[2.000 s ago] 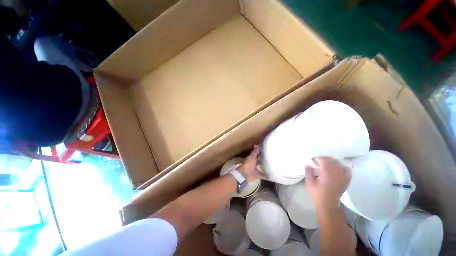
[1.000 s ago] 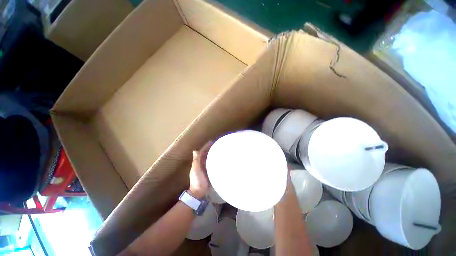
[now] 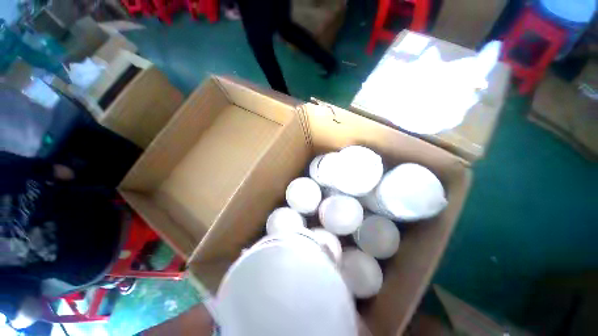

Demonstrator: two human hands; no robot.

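Note:
A large off-white bowl, or stack of bowls [image 3: 285,289], is raised close to the camera at the bottom centre. My left hand [image 3: 190,321] is at its lower left side, mostly cut off by the bottom edge and dark. My right hand [image 3: 368,323] is at its right side, mostly hidden behind it. The fingers are not clearly visible, but the bowls are held up between both hands. Below and beyond, the large carton [image 3: 419,282] holds several nested stacks of off-white bowls [image 3: 359,172], lying with their round openings facing up towards me.
An open carton with a bare bottom [image 3: 213,167] adjoins on the left. Behind is a carton topped with white wrapping [image 3: 426,85]. A seated person in dark clothes [image 3: 59,223] is at left; another person's dark legs [image 3: 262,39] show at top. Red stools [image 3: 538,42] stand on green floor.
The held bowls have come up out of the carton towards me and look larger. The view has pulled back, showing more floor, stools and people.

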